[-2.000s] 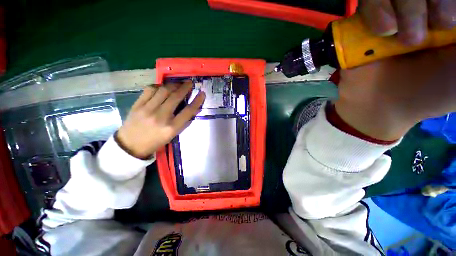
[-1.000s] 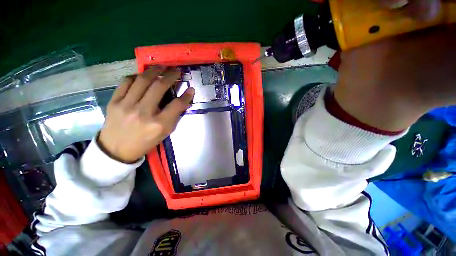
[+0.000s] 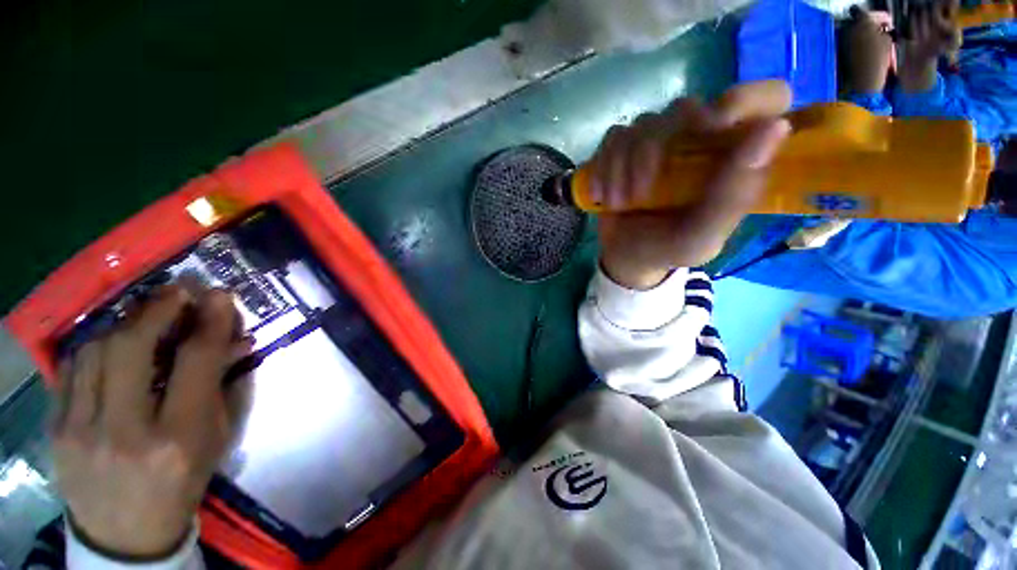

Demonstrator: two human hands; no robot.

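Observation:
The open tablet (image 3: 323,429) lies in the red-orange holder (image 3: 385,278) at the left, showing a large silver rectangle and a mainboard (image 3: 251,284) at its upper end. My left hand (image 3: 145,412) rests on the tablet's upper left part, fingertips by the mainboard; what is under them is hidden. My right hand (image 3: 680,178) is closed around the yellow-orange electric screwdriver (image 3: 870,167). Its black nose points left, over the round screw plate (image 3: 524,212). The bit's tip and any screw on it cannot be made out.
The pale metal belt edge (image 3: 413,128) runs diagonally behind the holder, with the dark green belt beyond. A blue bin (image 3: 786,50) stands at the back right. People in blue sleeves (image 3: 892,262) are at the right. A thin dark cord (image 3: 533,351) lies below the screw plate.
The view has swung to the right. My right hand has brought the screwdriver from beside the tablet's upper end to the screw plate. My left hand stays on the tablet.

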